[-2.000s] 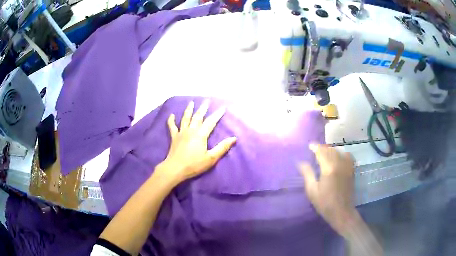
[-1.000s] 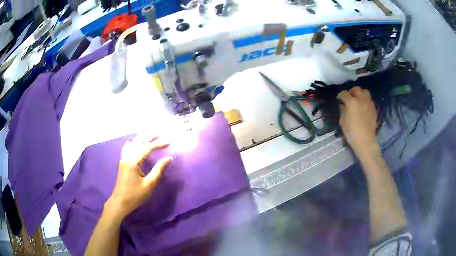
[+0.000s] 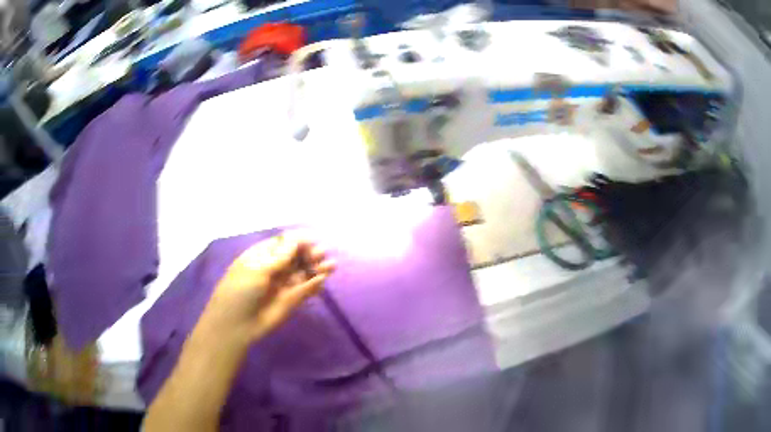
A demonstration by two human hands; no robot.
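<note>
The picture is blurred. The purple garment panel (image 3: 406,304) lies spread on the machine table, its upper edge near the brightly lit needle area. My left hand (image 3: 275,283) is over the panel's left part, fingers curled and thumb close to them. A thin dark elastic strip (image 3: 351,331) runs from its fingertips down to the right across the panel, and my fingers appear closed on its upper end. The strip's lower end is lost in the blur at the bottom. My right hand cannot be seen.
The white sewing machine (image 3: 524,97) stands behind the panel. Green-handled scissors (image 3: 571,232) and a dark stringy bundle (image 3: 685,215) lie at right. A yellow block (image 3: 467,213) sits beside the needle area. Another purple panel (image 3: 106,211) lies at left, above cardboard (image 3: 68,371).
The view has swung left, then partly back. My right hand was at the dark bundle and is now out of sight. A dark strip now shows at my left fingertips, which have curled in.
</note>
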